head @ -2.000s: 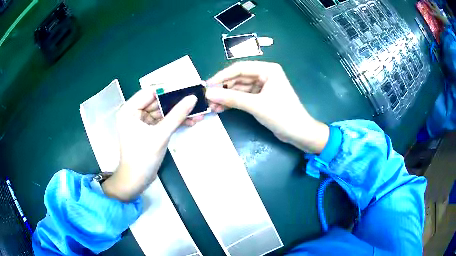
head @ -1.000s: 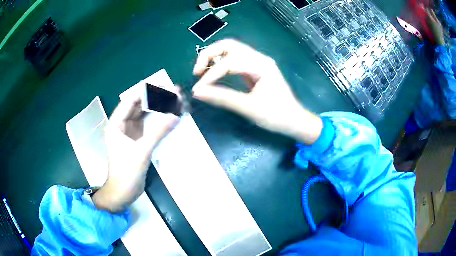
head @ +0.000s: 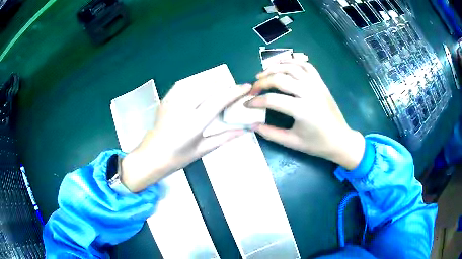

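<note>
My left hand (head: 185, 119) and my right hand (head: 309, 109) meet over the right backing sheet. Between them they hold an LCD module (head: 245, 112) with its pale back showing; its dark face is hidden. My right fingers are at its right end and my left fingers lie along its left side and lower edge. Two long pale backing sheets lie below: the left one (head: 136, 109) and the right one (head: 253, 202). Whether an adhesive pad is on the module cannot be told.
Several black LCD modules (head: 272, 29) lie beyond my right hand. A clear blister tray (head: 400, 71) is at right, partly filled with black screens. A dark housing (head: 103, 19) is at upper left. A marker pen (head: 31, 195) lies by the dark stack at left. A blue coiled cord (head: 342, 220) hangs near my right sleeve.
The module's black face has turned away and its pale back now shows. My right hand has come back to it from apart. The whole view has shifted, so the bench things appear further right.
</note>
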